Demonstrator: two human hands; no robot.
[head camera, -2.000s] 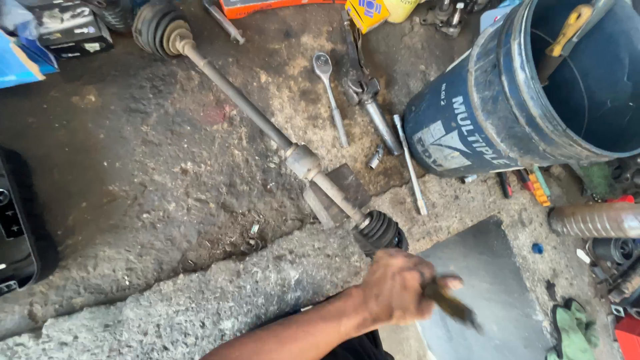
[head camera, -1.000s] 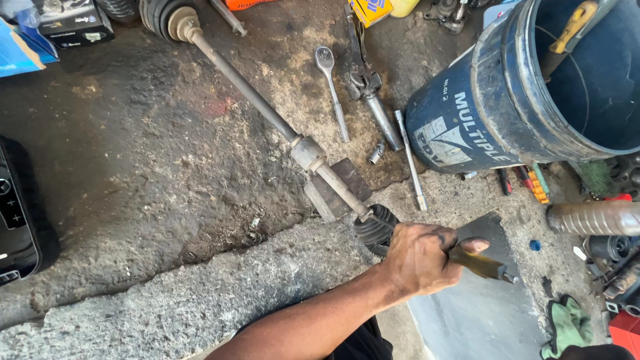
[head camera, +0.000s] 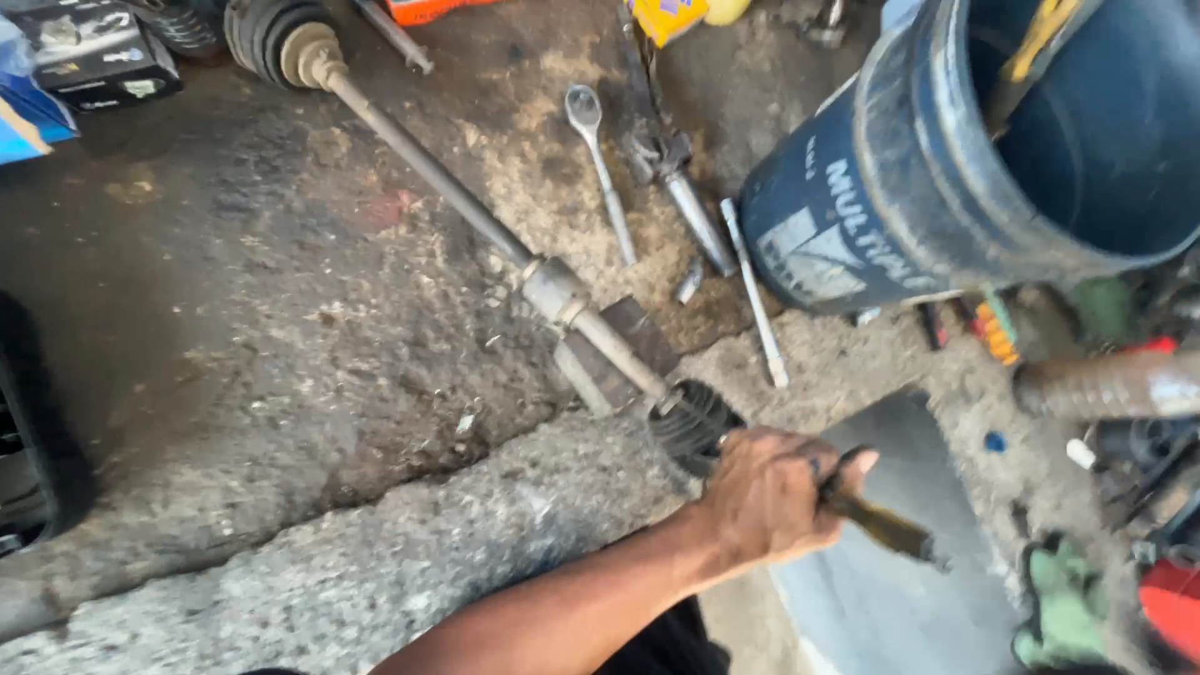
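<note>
My left hand (head camera: 773, 487) is closed around a hand tool with a worn yellow-brown handle (head camera: 886, 530), whose metal-tipped end points down and right. The knuckles are against the black ribbed rubber boot (head camera: 694, 427) at the near end of a drive axle shaft (head camera: 431, 183). A cylindrical collar (head camera: 553, 289) sits along the shaft, and a larger ribbed boot (head camera: 272, 42) is at its far end. Beneath the shaft, beside the near boot, lies a flat dark block (head camera: 623, 352). The fingers hide the tool's other end. My right hand is out of view.
A ratchet (head camera: 600, 169), a jointed steel part (head camera: 689, 206), a small socket (head camera: 689, 281) and a steel bar (head camera: 755, 291) lie beyond the shaft. A blue bucket (head camera: 844, 216) stands at right, near a dark sheet (head camera: 900, 525) and a green glove (head camera: 1059, 600). A ledge edge crosses the floor.
My left hand stays closed on the tool beside the near boot. Its thumb tip, not plain two seconds ago, shows above the handle in the last two frames. The shaft remains over the block.
</note>
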